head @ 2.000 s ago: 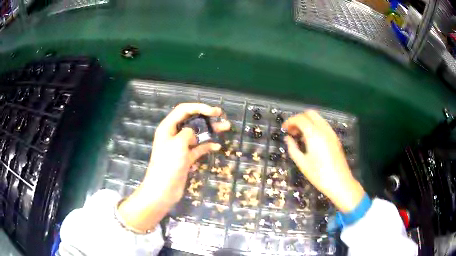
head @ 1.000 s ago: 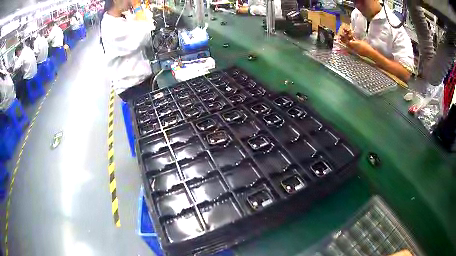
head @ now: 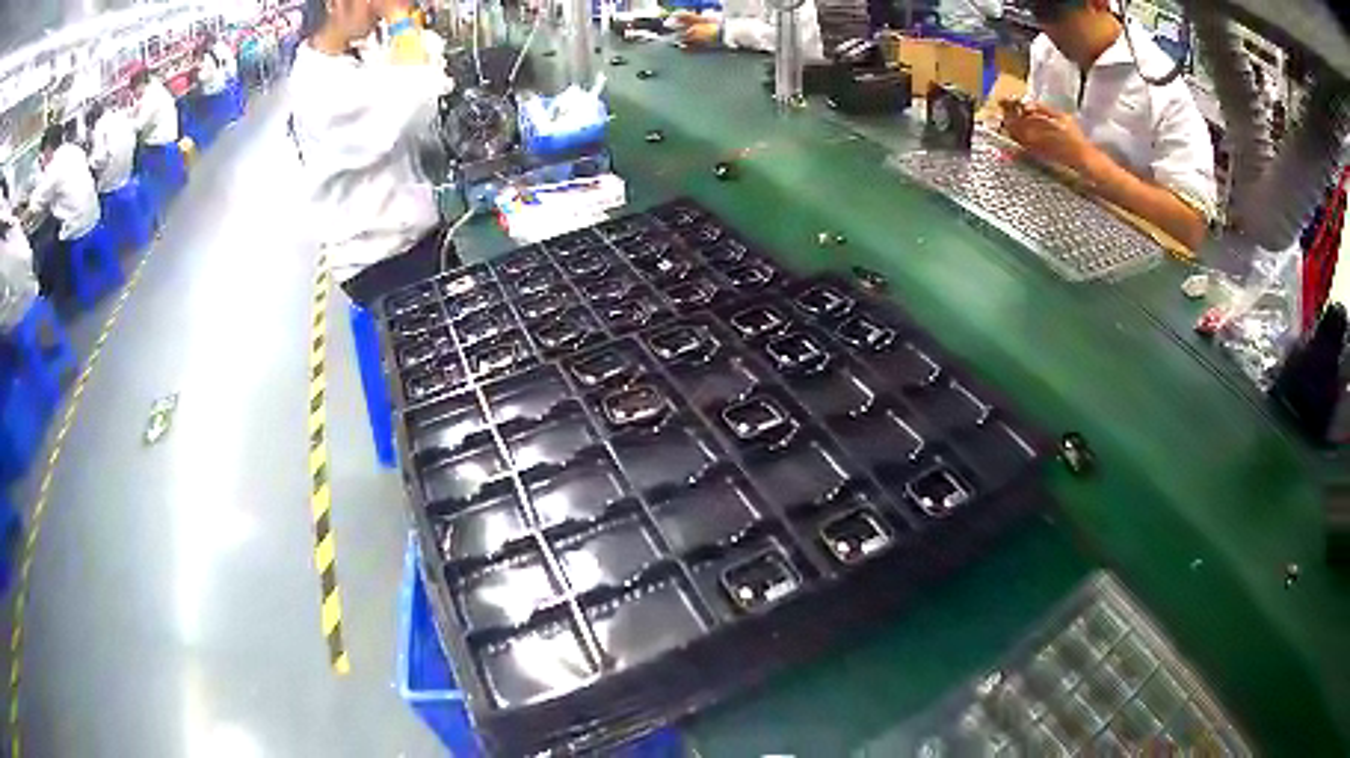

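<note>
Neither of my hands is in the picture. Nearest in front of me is a stack of glossy black blister trays [head: 652, 600] with large square pockets. Several pockets hold black rounded-square device housings, one of them in the near row [head: 760, 575] and another to its right [head: 854, 535]. Other pockets at the left and middle hold no housing. The clear component tray [head: 1096, 666] is cut off by the bottom edge at the right.
A green mat [head: 1184, 496] covers the bench, with a small dark part [head: 1073, 452] lying on it. A person [head: 1133, 126] sits across at a pale tray [head: 1029, 215]. Another person [head: 363, 148] stands beyond the stack. Blue bins [head: 430, 652] are below left.
From two seconds ago, the view has swung left from the clear tray to the black trays. My hands, one then holding a housing, have left the picture; a sliver of skin showed one second ago.
</note>
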